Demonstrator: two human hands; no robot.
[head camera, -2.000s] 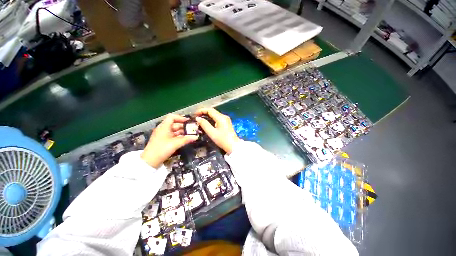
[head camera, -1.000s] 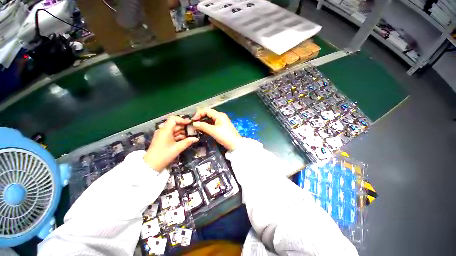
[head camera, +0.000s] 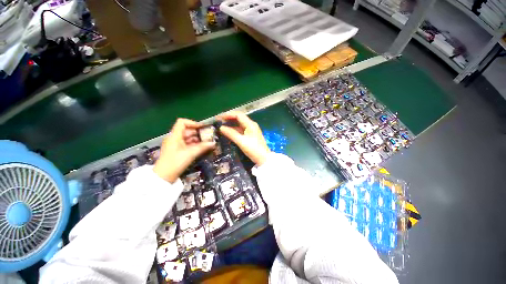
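Observation:
A small electronic module (head camera: 207, 133) with a pale face and dark edge is held above the far edge of the main blister tray. My left hand (head camera: 180, 148) grips its left side between thumb and fingers. My right hand (head camera: 244, 137) is at its right, with bent fingers close to a dark part beside the module; whether they touch it is blurred. The main blister tray (head camera: 253, 213) lies below both hands, with pale-faced modules in its pockets. Several modules (head camera: 193, 239) lie at its near left end. My forearms hide part of the tray.
Loose blue pieces (head camera: 276, 140) lie right of my right hand. A filled second tray (head camera: 355, 125) and a blue-filled tray (head camera: 369, 213) are at right. A white tray (head camera: 294, 28) tops a yellow-brown stack (head camera: 327, 64). A blue fan (head camera: 28, 211) stands left. The green conveyor (head camera: 166, 83) runs behind.
My left hand and the module have shifted slightly left, and the module's pale face shows more than a second ago. My right hand's fingers have moved a little away from my left fingers.

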